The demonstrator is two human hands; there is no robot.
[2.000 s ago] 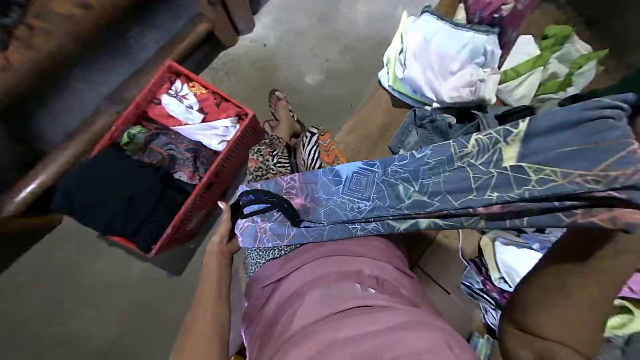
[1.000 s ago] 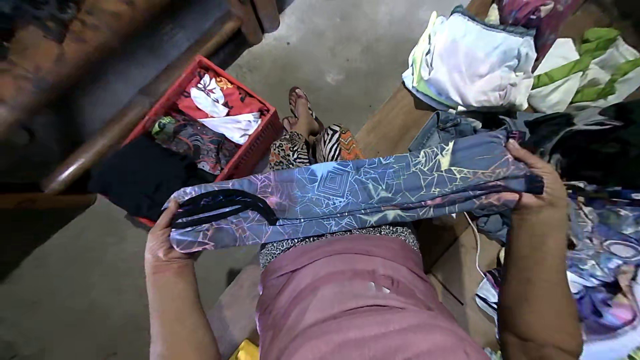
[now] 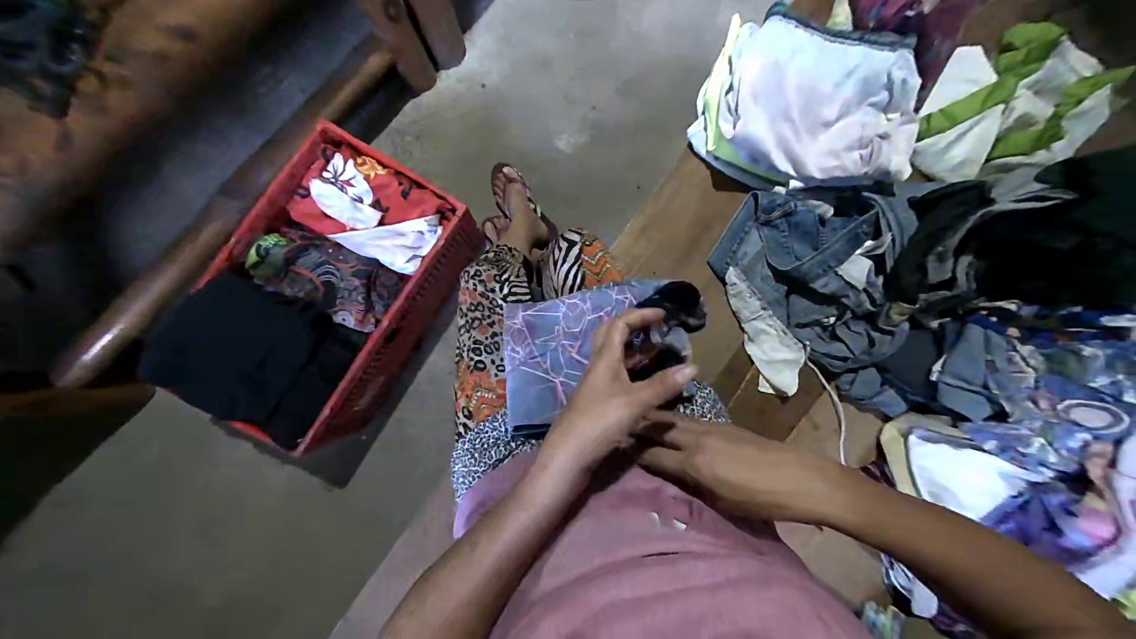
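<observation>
A blue-grey garment with a pink and violet line pattern lies folded small on my lap, its black-edged end at the right. My left hand is over that end, thumb and forefinger apart around the dark edging; whether the fingers pinch any cloth is not clear. Below it, my right hand reaches in from the right against the garment's lower side, its fingertips hidden behind my left hand.
A red plastic crate with folded clothes and a black cloth stands on the floor at the left. At the right, a wooden surface bears pale folded clothes, jeans and a heap of mixed garments.
The garment was stretched lengthwise between my two hands; now it is folded short on my lap. My hands have come together over its right end.
</observation>
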